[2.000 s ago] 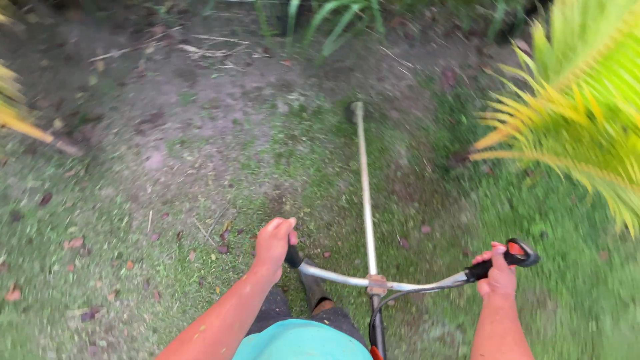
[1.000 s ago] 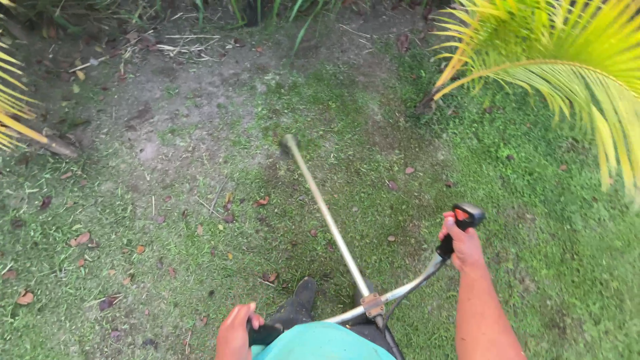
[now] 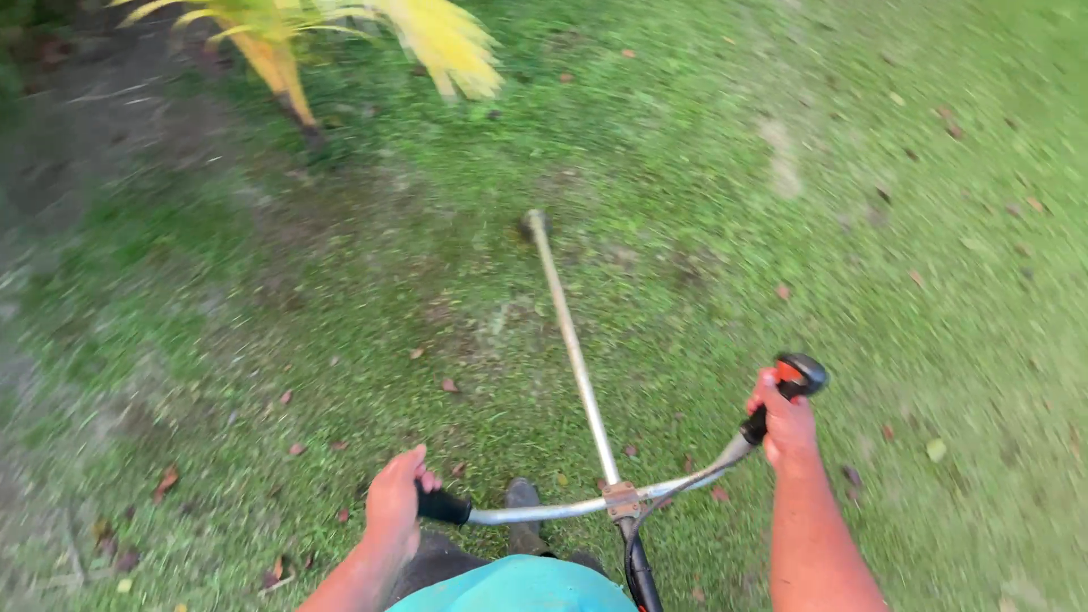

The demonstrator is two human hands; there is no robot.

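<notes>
A brush cutter with a metal shaft [image 3: 571, 340] and a bicycle-style handlebar [image 3: 544, 512] reaches forward from my body. My left hand [image 3: 395, 501] is closed around the black left grip [image 3: 444, 505]. On the other side, my right hand [image 3: 786, 421] holds the right grip, whose black and red control head [image 3: 801, 374] shows above my fingers. A clamp [image 3: 621, 501] joins bar and shaft, and a cable runs from the right grip to the shaft. The cutting head [image 3: 535, 225], blurred, is low over the grass at the shaft's far end.
A yellow-green palm frond [image 3: 442, 47] and its orange stem [image 3: 285, 76] stand at upper left, beside bare dark soil [image 3: 110, 110]. Short grass with scattered dry leaves [image 3: 168, 480] surrounds the tool. My boot [image 3: 524, 510] shows below the handlebar.
The view has swung right, so the palm on the right is now at upper left. Both hands have kept hold of the handlebar. The shaft, tilted further left one second ago, points more straight ahead.
</notes>
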